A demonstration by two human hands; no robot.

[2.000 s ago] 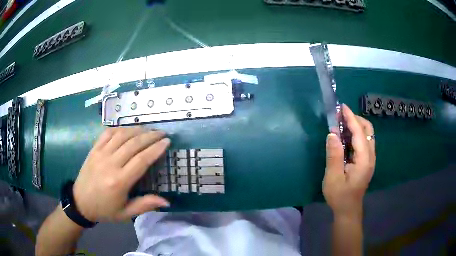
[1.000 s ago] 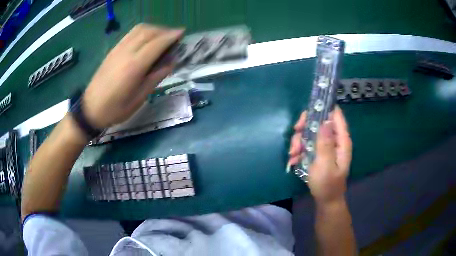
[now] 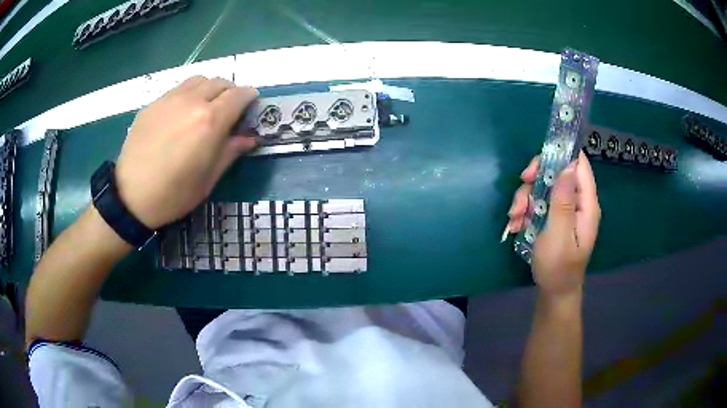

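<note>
My left hand (image 3: 187, 151) grips the left part of a six-cavity jig (image 3: 307, 114), which lies on top of the silver base fixture (image 3: 363, 143). Three round pockets show; my fingers hide the rest of the jig. The fixture shows only as a rim along the front and right of the jig. My right hand (image 3: 564, 215) holds a narrow, shiny transfer plate (image 3: 556, 147) with several pale round spots along it. The plate is raised and slanted, its top end pointing away from me. Grouped jigs (image 3: 275, 237) lie side by side in front of the fixture.
A dark jig bar (image 3: 634, 150) lies behind and right of my right hand, another (image 3: 705, 134) at the far right. Upright-lying bars (image 3: 46, 195) are at the left edge. A jig (image 3: 131, 20) lies at the back left. Clear tubing (image 3: 209, 36) runs behind the fixture.
My left hand has moved from over the grouped jigs to the fixture, bringing a jig onto it. My right hand has turned the plate so its spotted face shows. The view has shifted too.
</note>
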